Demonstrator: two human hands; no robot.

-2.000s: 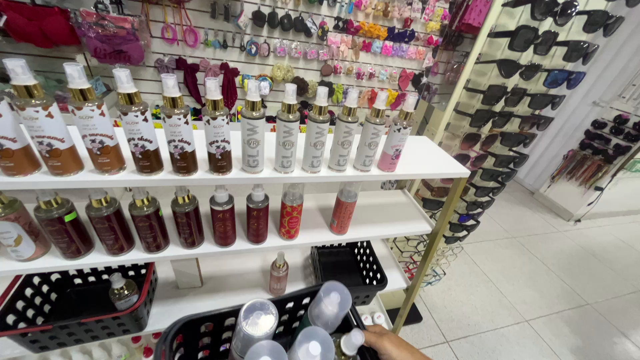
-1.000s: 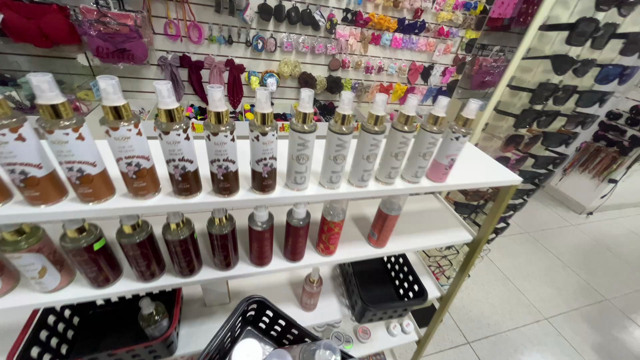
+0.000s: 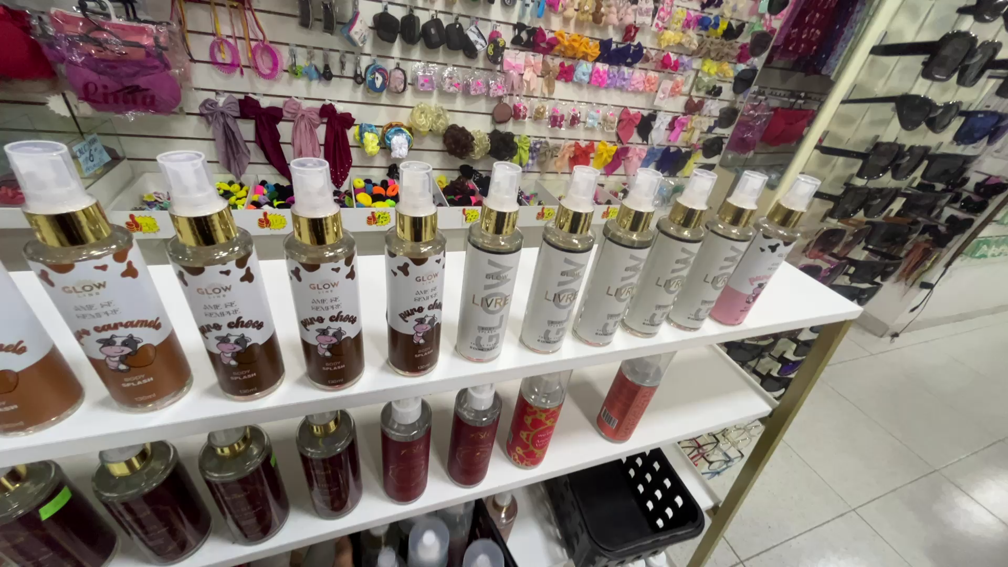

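Body splash bottles with clear caps line the top white shelf: brown-and-white cow-print ones (image 3: 327, 315) to the left, grey-and-white ones (image 3: 557, 291) in the middle, a pink-and-white one (image 3: 752, 272) at the right end. Dark red bottles (image 3: 405, 457) and a coral red bottle (image 3: 628, 398) stand on the second shelf. At the bottom edge, a black basket (image 3: 494, 531) holding clear-capped bottles (image 3: 428, 543) is partly hidden by that shelf. A small skin-toned patch left of it may be fingers of my left hand; its grip is unclear. My right hand is out of view.
Another black plastic basket (image 3: 622, 512) sits on the lower shelf at the right. A gold shelf post (image 3: 776, 441) rises at the right end above the tiled floor (image 3: 890, 465). Hair accessories hang on the slatted wall behind; a sunglasses rack (image 3: 906, 157) stands at right.
My hand at the right side of the bottle-filled basket, seen two seconds ago, has left the view. The view has moved closer to the upper shelves. The shelved bottles appear unmoved.
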